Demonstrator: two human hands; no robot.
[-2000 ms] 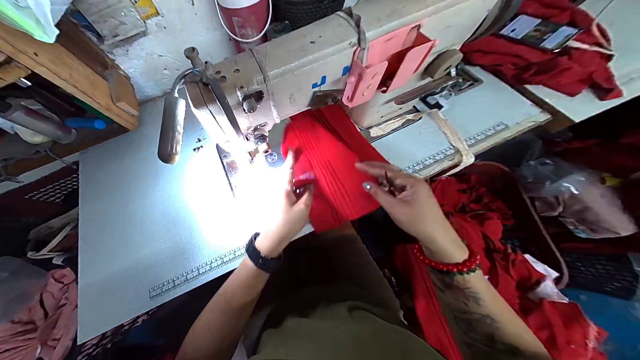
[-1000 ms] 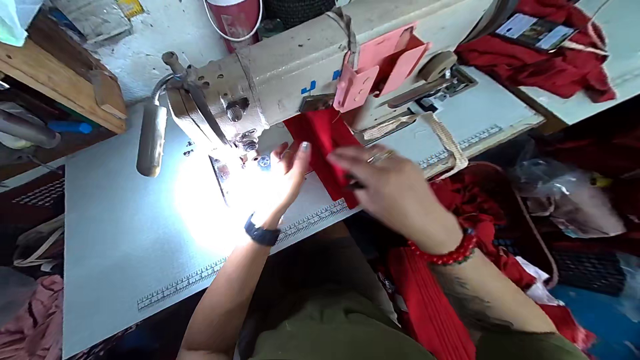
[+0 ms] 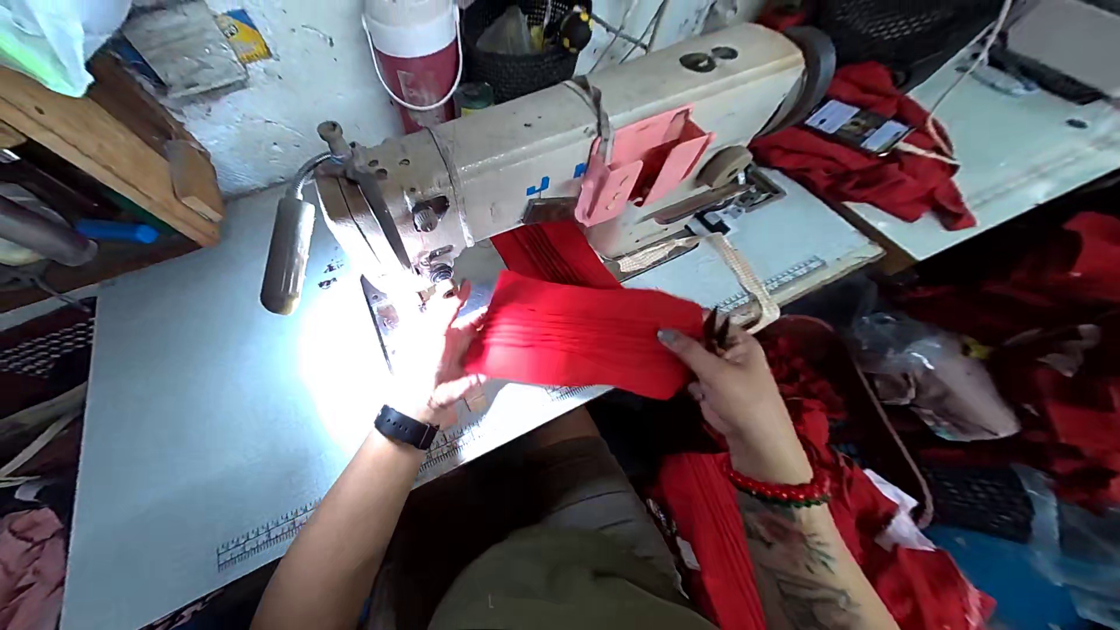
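A pleated red fabric panel (image 3: 586, 337) is stretched between my two hands in front of the sewing machine (image 3: 525, 157). My left hand (image 3: 451, 350) holds its left end close to the needle area, where the lamp glare hides detail. The panel's right end is pinched by my right hand (image 3: 731, 372), which also has a small dark pointed tool, perhaps thread snips (image 3: 716, 331), between its fingers. Behind the panel, another pleated red piece (image 3: 560, 254) lies on the machine bed under the arm.
A lamp with a grey handle (image 3: 289, 254) hangs at the machine head's left. A pink holder (image 3: 643, 166) is fixed to the machine arm. Red cloth and a phone (image 3: 857, 127) lie at the back right. Red fabric (image 3: 709, 534) fills the space beside my lap. A wooden shelf (image 3: 114, 140) stands left.
The panel in my hands is now stretched sideways across the front of the machine bed; a second ago red fabric ran lengthwise there. My right hand has moved right, away from my left.
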